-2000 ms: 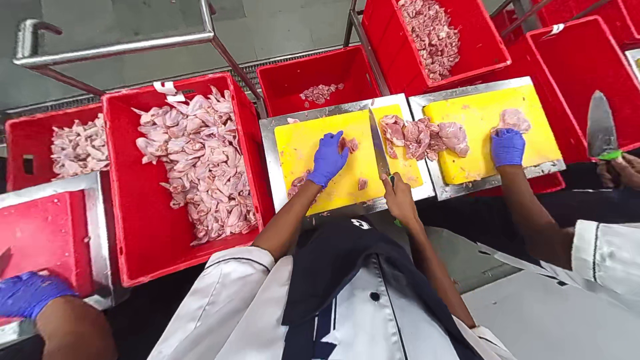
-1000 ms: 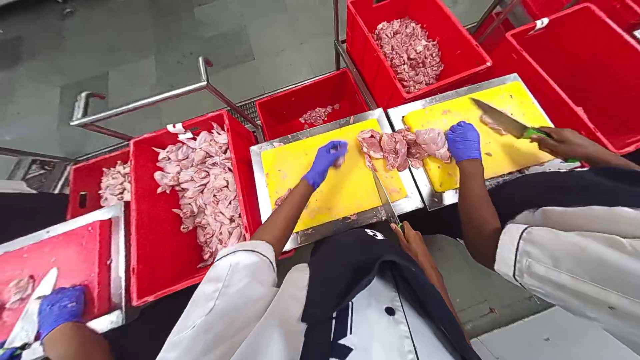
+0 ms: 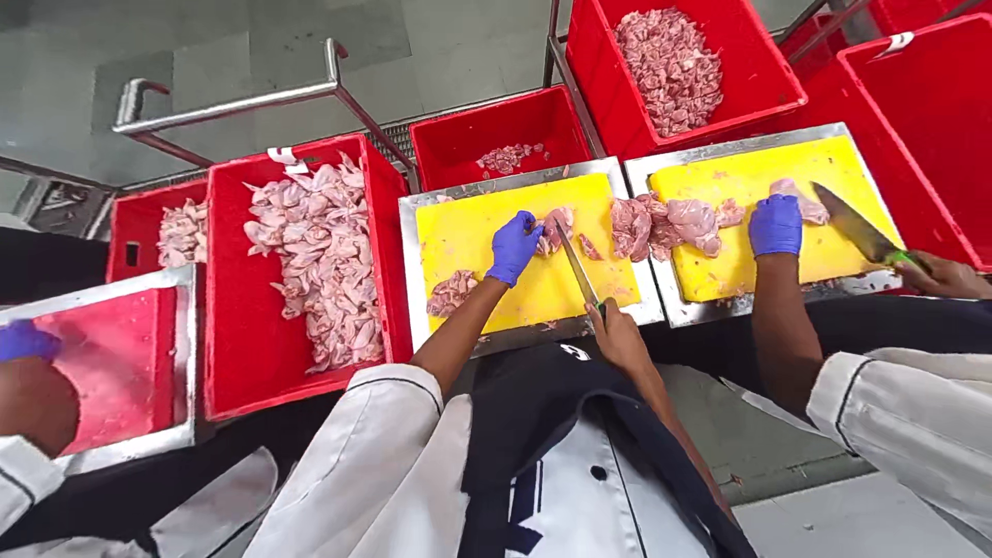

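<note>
My left hand (image 3: 514, 246), in a blue glove, has its fingertips on a piece of raw chicken meat (image 3: 555, 229) on the yellow cutting board (image 3: 496, 201). My right hand (image 3: 618, 332), ungloved, grips the green handle of a kitchen knife (image 3: 577, 267); the blade tip lies at that same piece. A small meat strip (image 3: 589, 247) rests just right of the blade. Cut meat (image 3: 452, 293) sits at the board's lower left. Larger chicken pieces (image 3: 630, 228) bridge the gap to the neighbouring yellow board (image 3: 825, 174).
A red crate of chicken wings (image 3: 333, 256) stands at left, a red crate with few cut bits (image 3: 434, 147) behind my board, and a fuller crate (image 3: 767, 70) beyond. Co-workers flank me; the right one holds a knife (image 3: 852, 225). A metal rail (image 3: 240, 101) runs behind.
My left hand, raised over the board a second ago, is now down at a meat piece with the knife tip against it. The left co-worker's knife has gone from view.
</note>
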